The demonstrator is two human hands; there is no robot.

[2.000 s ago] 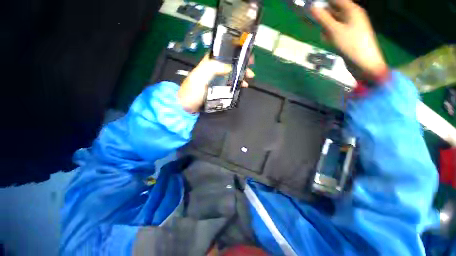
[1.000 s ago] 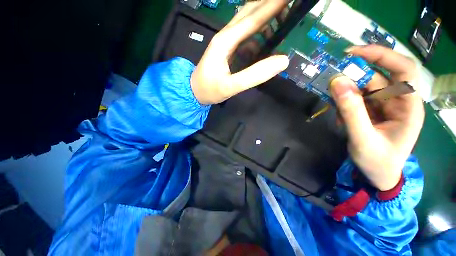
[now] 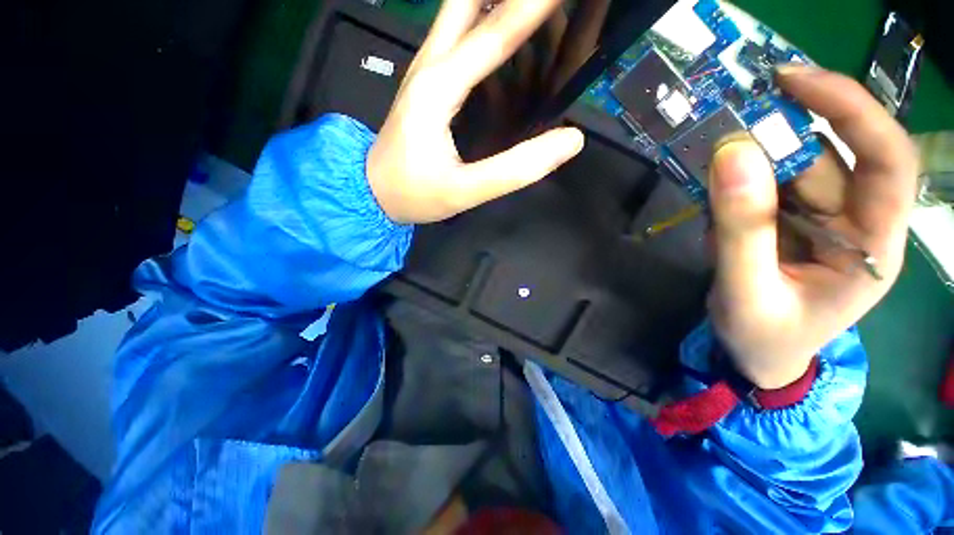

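My right hand holds a blue mainboard with grey metal shields and white patches, thumb on top and index finger at its far edge. A thin orange-gold flex cable hangs below the board. Metal tweezers lie across my right palm. My left hand is at the upper left, thumb stretched out to the right. Its fingers are partly cut off by the top edge. They are at a dark phone housing, tilted nearly edge-on beside the board's left end; its inside is hidden.
The black carrier tray lies below both hands, with a small white label in its left slot. A phone housing lies at the upper right on the green mat. A dark red wrist strap is at my right wrist.
My right hand has come down from the top right with the mainboard and brought it beside the housing. The left hand has turned the housing nearly edge-on; its thumb has left the inside.
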